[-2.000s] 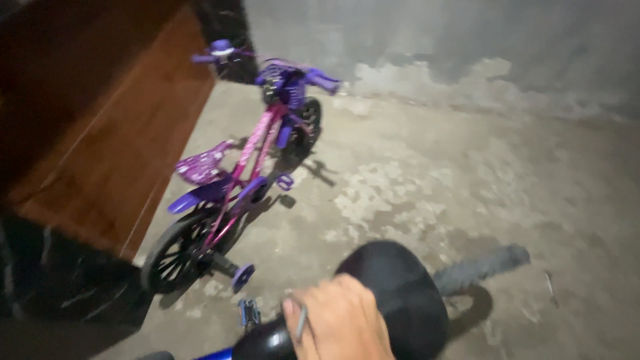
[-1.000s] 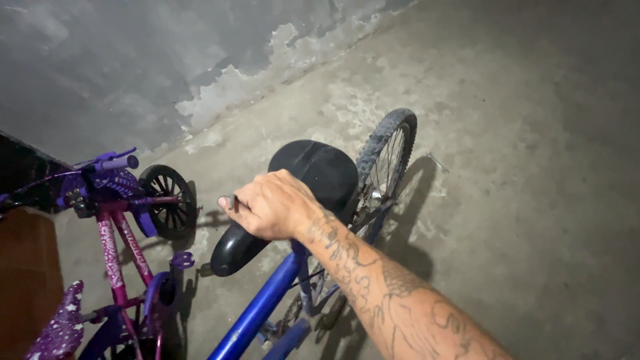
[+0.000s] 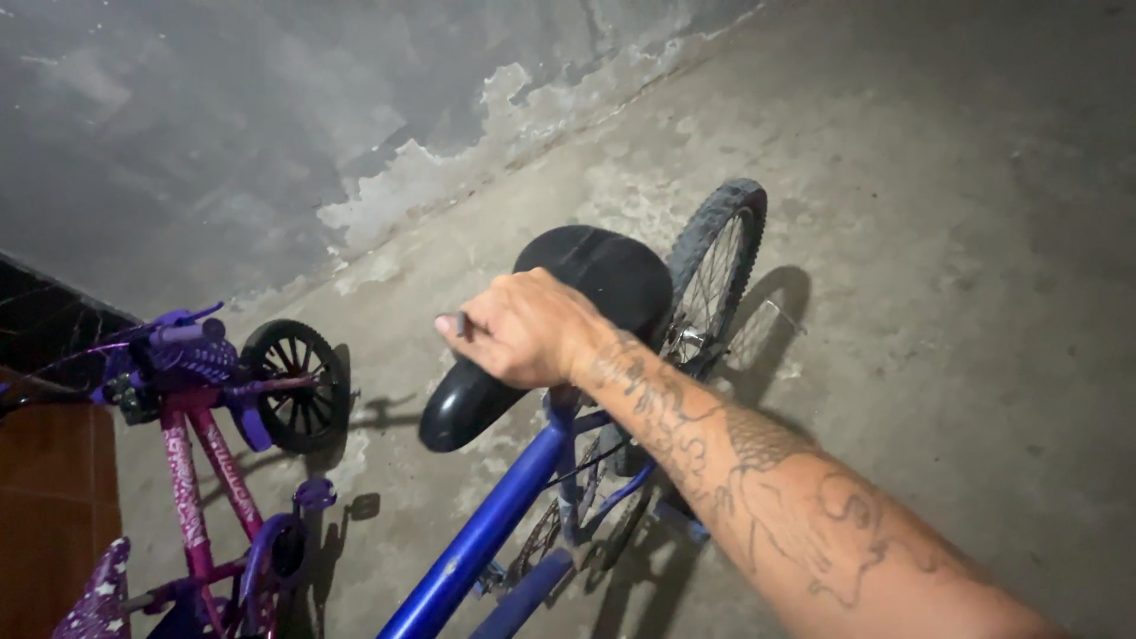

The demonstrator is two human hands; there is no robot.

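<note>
My right hand is closed in a fist on top of the black saddle of a blue bicycle. The grey end of a small metal rod pokes out between its thumb and fingers; the rest is hidden in the fist. My forearm comes in from the lower right. The saddle's nose points down and left, above the blue frame tube. Behind the saddle, to the right, stands the rear wheel with its knobby tire. My left hand is out of view.
A child's pink and purple bicycle stands close on the left, its black wheel towards the blue bicycle. A grey wall with peeling paint rises behind. Brown panelling is at the left edge. The floor is worn concrete.
The view has swung, so the pink bicycle sits lower and farther left and more of the blue bicycle shows. My right hand stays on the saddle.
</note>
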